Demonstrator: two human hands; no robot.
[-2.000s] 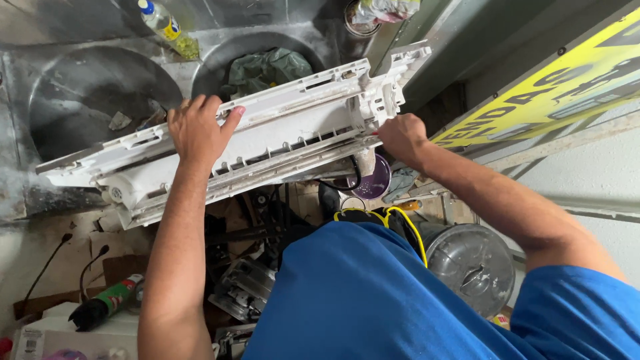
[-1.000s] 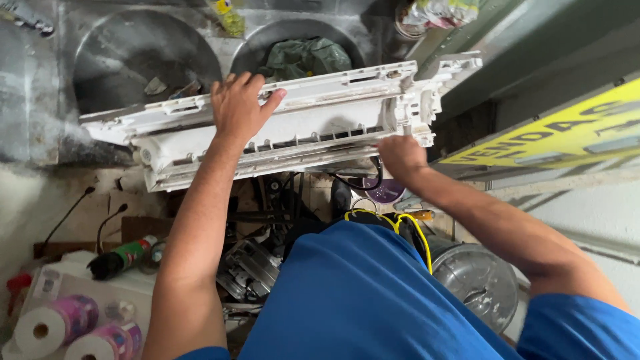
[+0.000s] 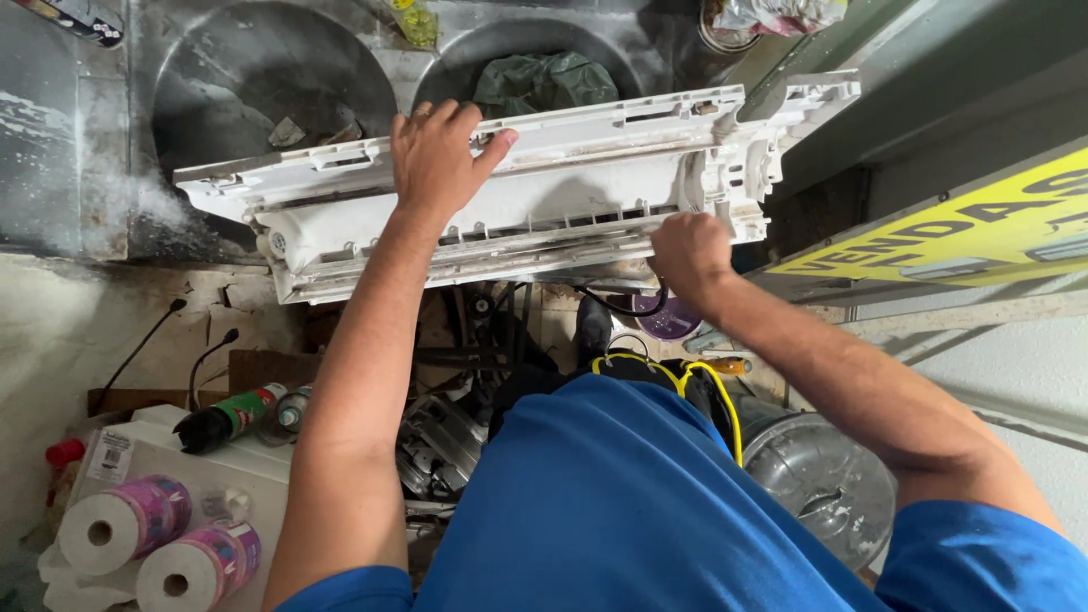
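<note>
A long white plastic housing (image 3: 586, 191), like the frame of a split air conditioner, lies slightly tilted over the front of two round metal basins. Its surface is dirty along the slots and ribs. My left hand (image 3: 442, 157) grips the housing's upper edge left of the middle, thumb spread to the right. My right hand (image 3: 693, 255) is closed at the lower edge near the right end; whether it holds the rim or a small tool there is hidden. A black cable (image 3: 625, 308) loops just below my right hand.
Behind the housing are a left basin (image 3: 263, 76) with scraps and a dark green plastic bag (image 3: 544, 82). At right stands a yellow sign (image 3: 952, 221) above a lidded bin (image 3: 816, 484). Paper rolls (image 3: 127, 523) and a green-labelled bottle (image 3: 229, 416) lie at lower left.
The view has shifted, bringing the paper rolls into sight. Both hands keep about the same places on the housing.
</note>
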